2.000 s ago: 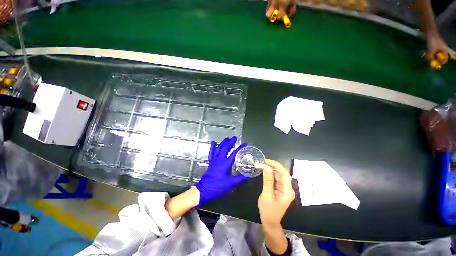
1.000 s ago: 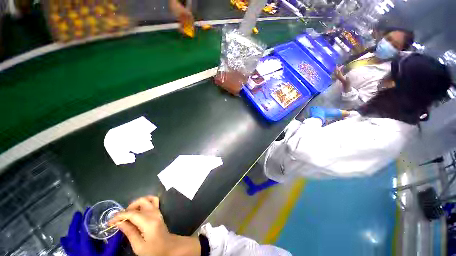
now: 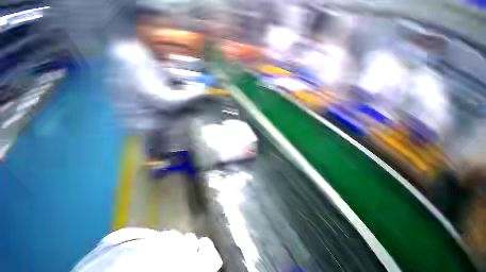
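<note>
The view is strongly blurred. A shiny, streaked surface, which looks like the clear blister tray, lies on the dark bench in front of me. The white box stands at its far end, with a small red spot on its side. A faint violet patch at the bottom edge may be the tip of my gloved left hand; its grip cannot be told. My right hand is out of the picture. The cup and swab are not visible.
My white sleeve is at the bottom left. The green conveyor runs along the bench's right side. A person in white is beyond the box, and several blurred people are across the belt. Blue floor lies left.
My view has swung from the right end of the bench to the left end. The cup, the right hand and the white wipes have left the picture; the white box has come into it.
</note>
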